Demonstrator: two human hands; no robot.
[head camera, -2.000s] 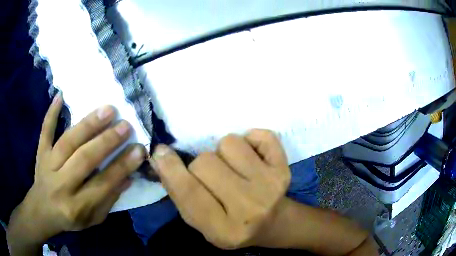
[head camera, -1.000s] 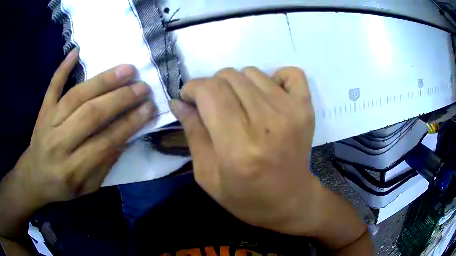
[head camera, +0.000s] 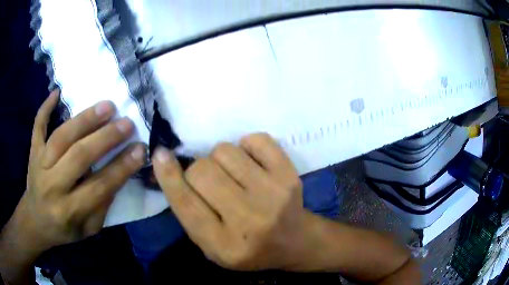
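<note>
The flat white elastic (head camera: 75, 55) lies at the left with a wavy grey ribbed cloth edge (head camera: 125, 53) along its right side. Dark navy cloth (head camera: 15, 100) lies to its left. My left hand (head camera: 78, 167) rests flat over the near end of the elastic with its fingers spread. My right hand (head camera: 240, 200) is curled beside it. Its forefinger and thumb area is at the band's near corner, next to a small dark patch of cloth (head camera: 163, 132). Whether the right fingers pinch the edge is hidden.
The white table (head camera: 223, 89) has printed ruler marks near its front edge and a dark seam behind. Blue cloth (head camera: 318, 195) shows below the edge. White stacked or ribbed panels (head camera: 413, 167), a dark blue tube (head camera: 474, 172) and green mesh (head camera: 474, 239) are at the lower right.
From one second ago, my right hand has moved down and left from higher on the band's edge to its near corner. The dark patch shows again. The view has also shifted.
</note>
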